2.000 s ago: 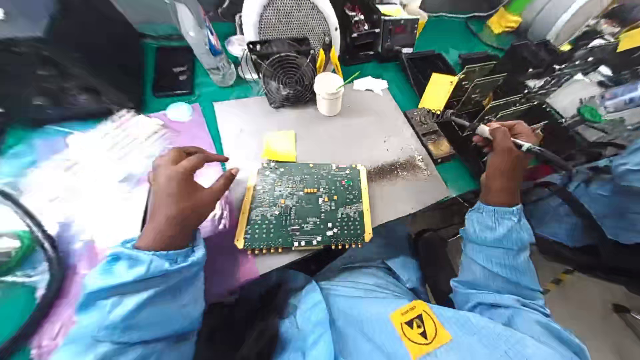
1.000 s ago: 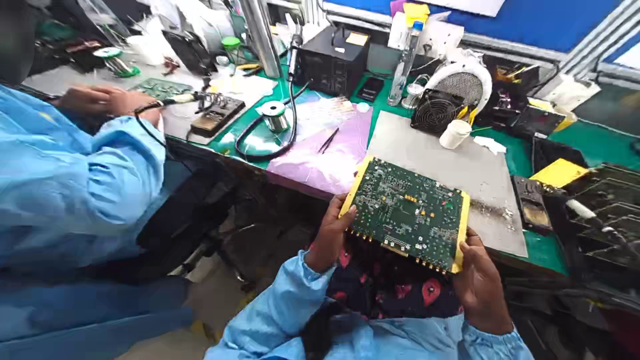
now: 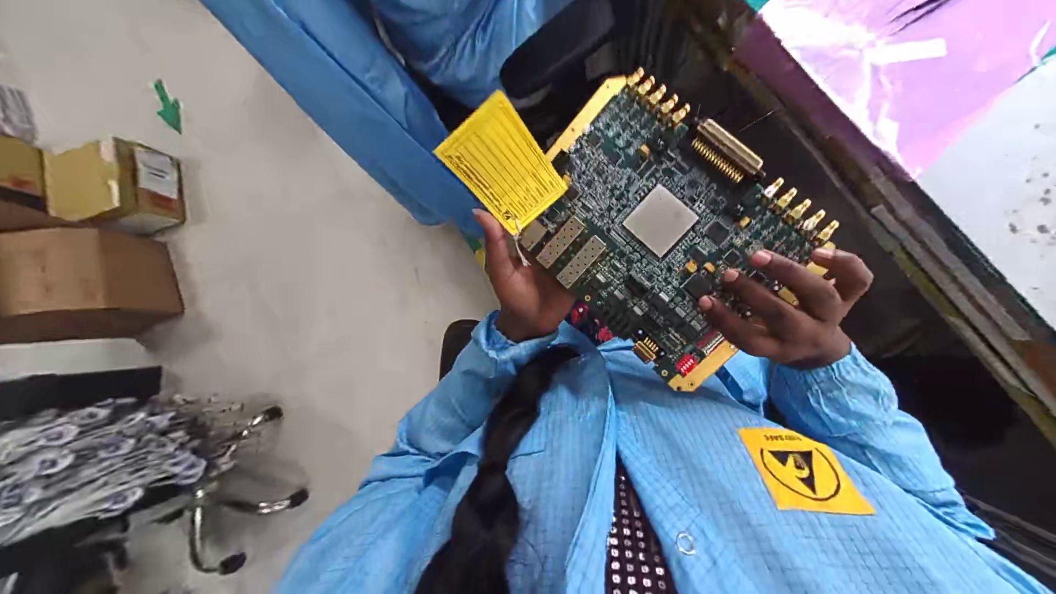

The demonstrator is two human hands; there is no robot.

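Observation:
A green circuit board [image 3: 627, 280] is held tilted in front of my chest, its face with a large square metal-topped chip [image 3: 660, 220] turned to the camera. Gold coaxial connectors and a long multi-pin connector [image 3: 729, 148] line its upper right edge, and gold-coloured strips run along two sides. My left hand [image 3: 528, 285] supports the board at its lower left edge, beside a yellow tag [image 3: 502, 163] on a string that bears writing. My right hand [image 3: 796, 305] spreads its fingers over the lower right part of the board, the fingertips on or close to its face.
At the upper right is the workbench edge [image 3: 907, 214] with a pink sheet [image 3: 949, 82] on it. A co-worker's blue coat [image 3: 355, 107] is close behind the board. Cardboard boxes [image 3: 87, 280] and a chair's wheeled base [image 3: 223, 503] stand on the floor at the left.
Two seconds ago the board lay on the bench mat; one second ago both hands held it. It now shows another face, and a yellow tag is visible on it. The view has swung strongly toward the floor.

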